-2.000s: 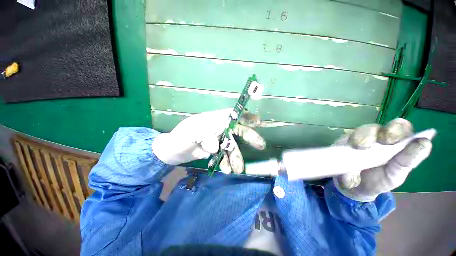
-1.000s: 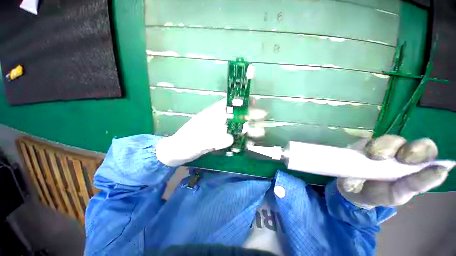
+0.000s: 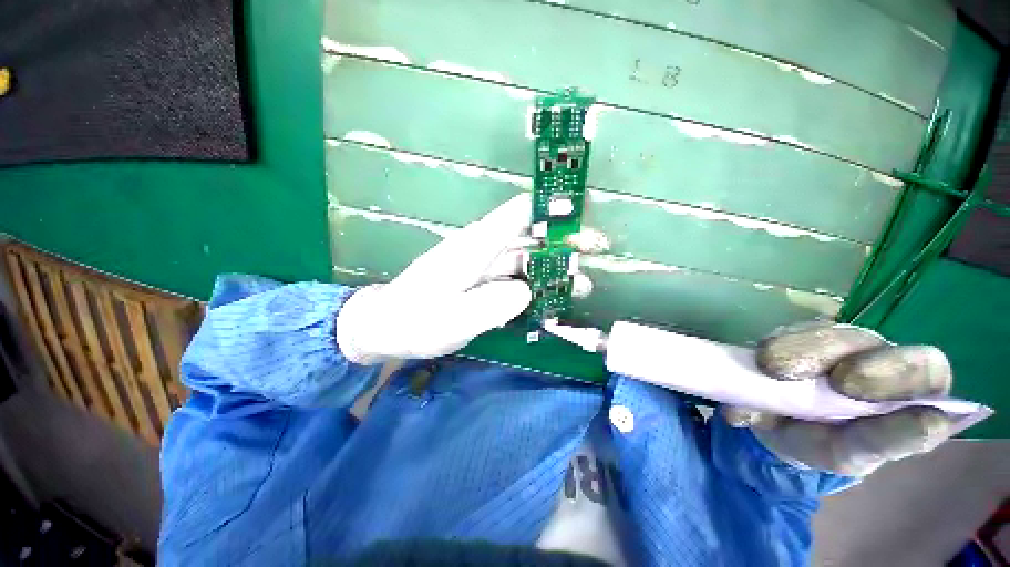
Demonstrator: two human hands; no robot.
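My left hand (image 3: pixel 437 301), in a white glove, holds a narrow green circuit board (image 3: pixel 560 183) upright in view, face toward the camera, with fingers at both long edges of its lower half. White blocks and small dark parts sit on the board. My right hand (image 3: pixel 847 399), in a white glove with greyed fingertips, is shut around the flattened tail of a white glue tube (image 3: pixel 692 366). The tube's thin white nozzle (image 3: pixel 578 334) points left, its tip at the board's lower end. Whether the tip touches the board, I cannot tell.
A pale green plate (image 3: pixel 432 111) with grooved lines and white residue lies beyond the hands. Black mats lie at the left (image 3: pixel 122 83) and right edges. Thin green strips (image 3: pixel 914 238) lie crossed right of the plate. A yellow item (image 3: pixel 4 81) is cut off at the left edge.
The board has turned from slanted to upright in view, its face now toward the camera. The nozzle tip has come to its lower end. The camera view has shifted slightly.
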